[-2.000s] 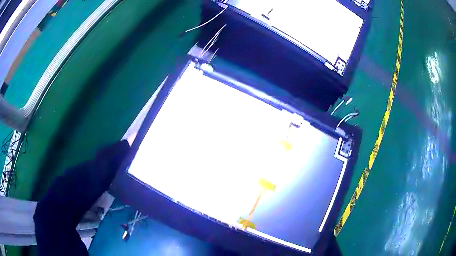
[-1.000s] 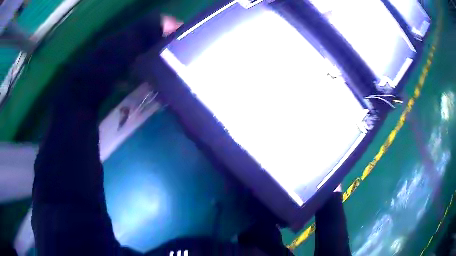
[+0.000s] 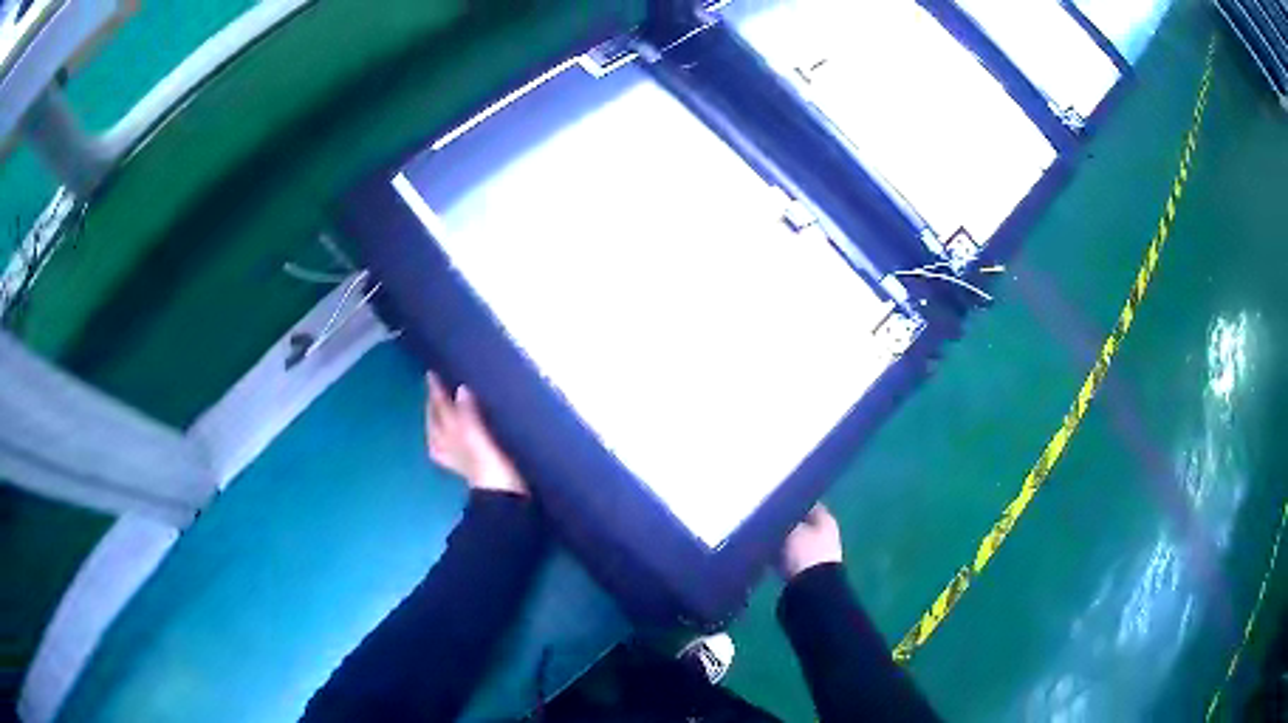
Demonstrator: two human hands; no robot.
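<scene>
A large display panel (image 3: 650, 297) glares white, with thin white edge lines, inside a thick black foam tray (image 3: 565, 480). It lies on the blue-green bench. My left hand (image 3: 469, 435) is bare and rests against the tray's near long side; its fingertips are spread a little at the edge. My right hand (image 3: 812, 542) is at the tray's near right corner, its fingers partly hidden by the tray. White lead wires (image 3: 944, 280) stick out at the panel's right corner, and pale wires (image 3: 332, 318) hang at the left corner.
More glaring panels (image 3: 904, 120) in black trays lie in a row beyond. The blue-green bench (image 3: 297, 551) has a pale rim. Yellow-black floor tape (image 3: 1074, 410) crosses the green floor at right. A shoe (image 3: 711, 657) shows at the bottom.
The near panel and tray now stand closer to the row after turning in the view. My left hand has moved from the far left corner to the near long side. My right hand shows more.
</scene>
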